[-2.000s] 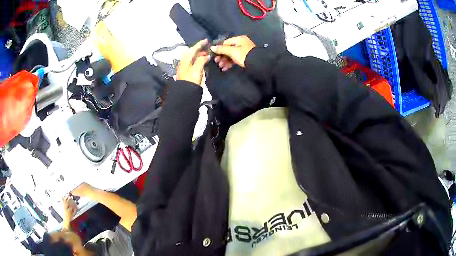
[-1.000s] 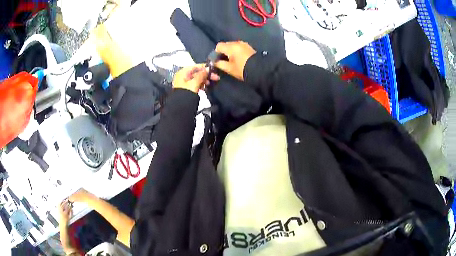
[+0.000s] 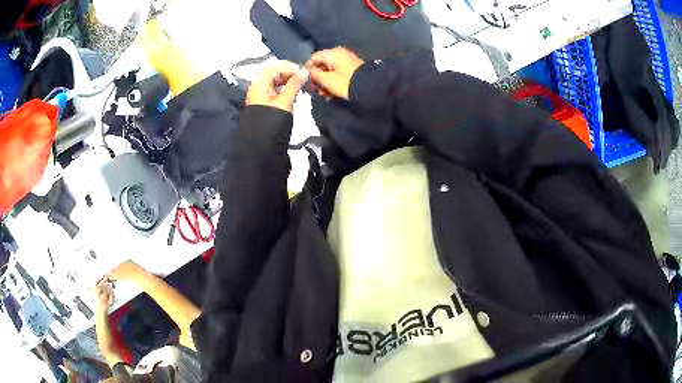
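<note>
A large dark garment panel (image 3: 366,34) lies on the white table in front of me, with a narrower dark flap (image 3: 280,31) at its upper left. My left hand (image 3: 275,86) and my right hand (image 3: 334,72) meet above the panel's left part. Their fingertips pinch a small pale piece (image 3: 303,72) between them; it is too small and blurred to name. Red-handled scissors (image 3: 390,6) lie on the panel, cut off by the top edge.
A dark cloth bundle (image 3: 203,127), a grey round-patterned machine part (image 3: 136,196) and a second pair of red-handled scissors (image 3: 196,224) are at left. A neighbour's hands (image 3: 108,284) show at lower left. A blue crate (image 3: 579,90) with dark cloth stands at right.
My hands have shifted slightly up and left, and their fingertips now meet around the small pale piece. The panel and its scissors sit higher in the picture.
</note>
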